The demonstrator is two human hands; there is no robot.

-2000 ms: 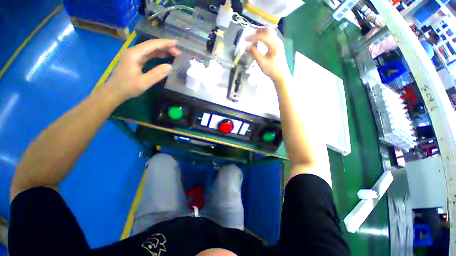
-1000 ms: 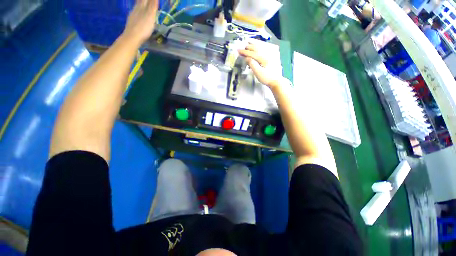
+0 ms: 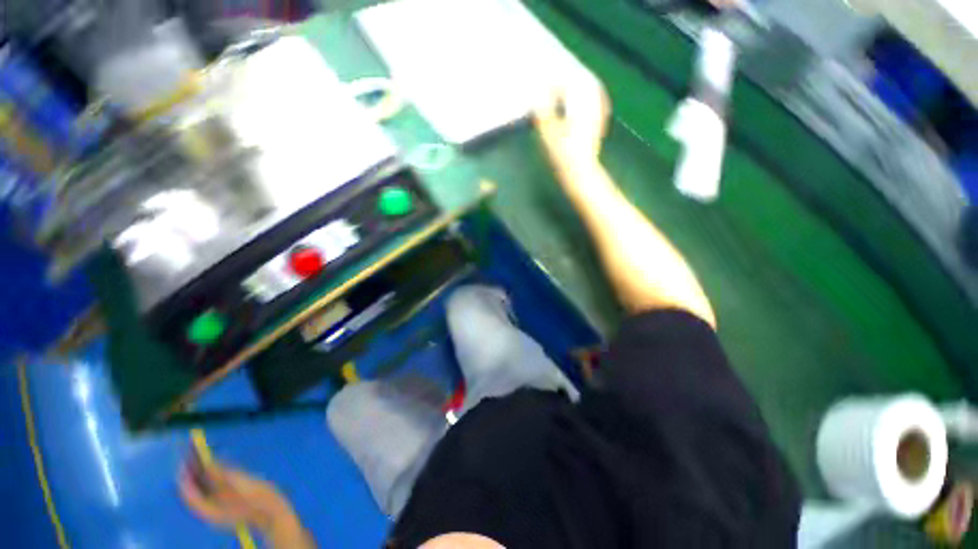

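The frame is blurred. The press machine (image 3: 257,257) sits tilted at the left, with two green buttons and a red one on its black panel. White plastic parts (image 3: 166,236) stand on its top, too smeared to count. The white tray (image 3: 461,64) lies beyond it. My right hand (image 3: 574,116) is at the tray's right edge, fingers bent; whether it holds anything is unclear. My left hand (image 3: 231,493) is low at the left, over the blue floor, blurred and away from the machine; its grip cannot be made out.
A white strip (image 3: 702,166) with a small white part across it lies on the green conveyor (image 3: 794,268). A thick white roll (image 3: 895,456) stands at the lower right. A tape roll (image 3: 375,99) and a thin white ring (image 3: 431,158) lie between machine and tray.
The view has swung to the right, so the machine now shows at the left. My right hand has left the machine for the tray's edge. My left hand has dropped from behind the machine to low left.
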